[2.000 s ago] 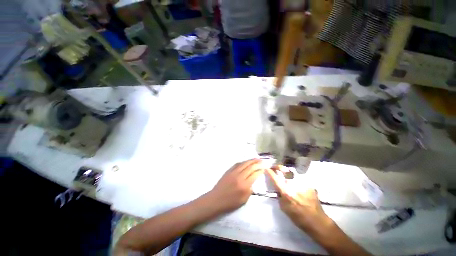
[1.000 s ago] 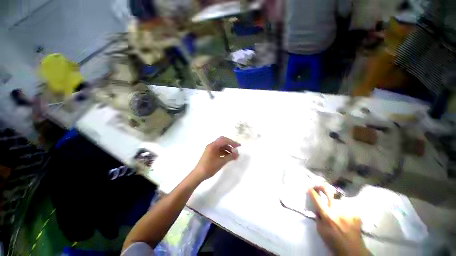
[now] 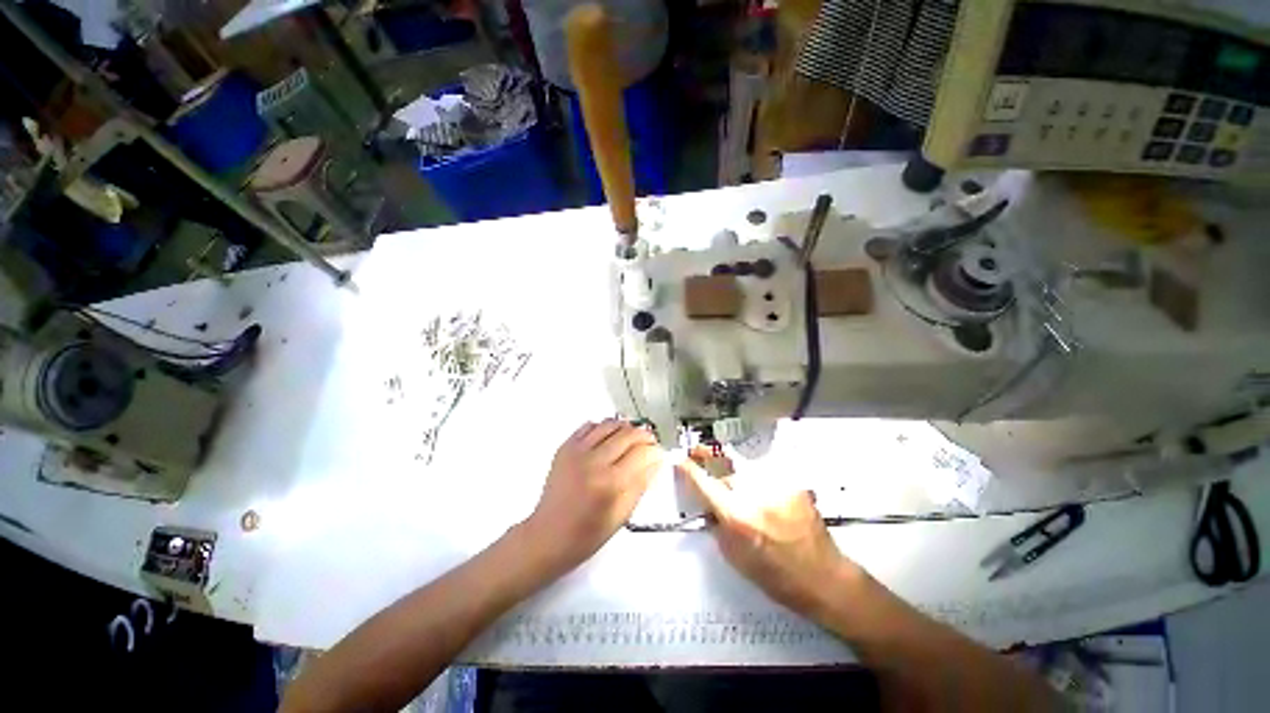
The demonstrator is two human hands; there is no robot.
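My left hand and my right hand meet at the needle area, under the left end of the cream sewing machine. Their fingertips are close together in bright light. Any small fabric piece there is hidden by the fingers or lost in the glare, so I cannot tell what each hand grips. A loose pile of small beige pieces lies on the table left of the machine.
Thread snips and black-handled scissors lie at the right. A switch box and second machine stand left. A control panel is above right. An orange-brown rod rises behind the machine. A white table ruler runs along the front.
One second ago my left hand was near the small pieces, away from the machine; it is now back beside my right hand at the needle. The head view has also shifted.
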